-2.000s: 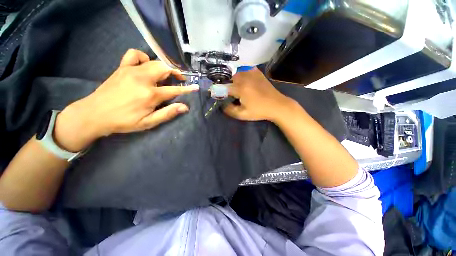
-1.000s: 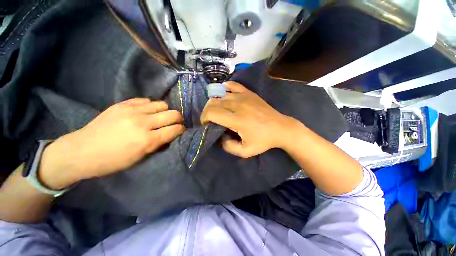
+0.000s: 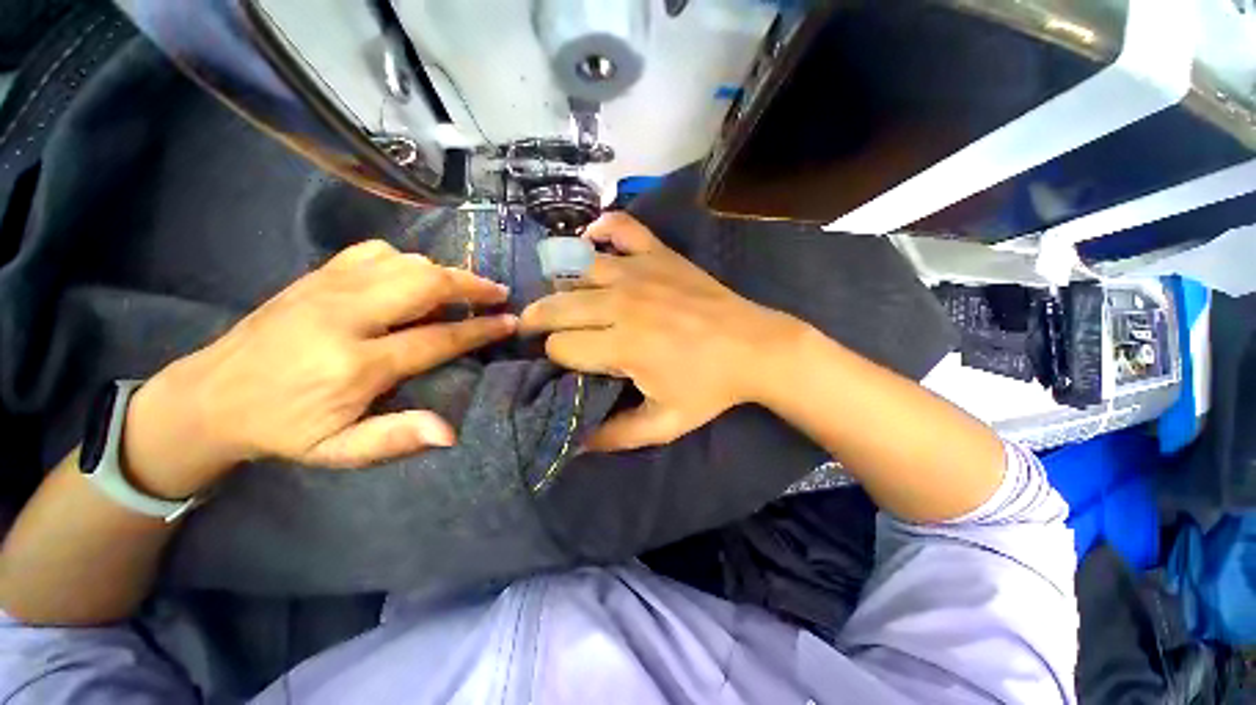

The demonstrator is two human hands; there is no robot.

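Note:
A dark charcoal garment panel (image 3: 344,517) lies under both my hands and reaches my lap. A yellow topstitched seam (image 3: 562,427) shows on a fold between my hands, and a stitched strip runs up to the needle area (image 3: 507,207). My left hand (image 3: 344,351) lies on the cloth left of the seam, fingers spread, fingertips near the strip. My right hand (image 3: 661,331) holds the bunched cloth right of the seam, its thumb below the fold. The fingertips of both hands nearly meet just below the needle area.
The white sewing machine head (image 3: 482,69) is above my hands, with a round knob (image 3: 595,62) and a pale tension knob (image 3: 565,256). A black strip bundle (image 3: 992,331) and a control box (image 3: 1141,338) are at right. A blue crate (image 3: 1102,503) is below.
The strip by the needle and a yellow-stitched fold have come into view since the first frame. Since the second, my left fingers have spread and reached forward, and my right fingers moved slightly left.

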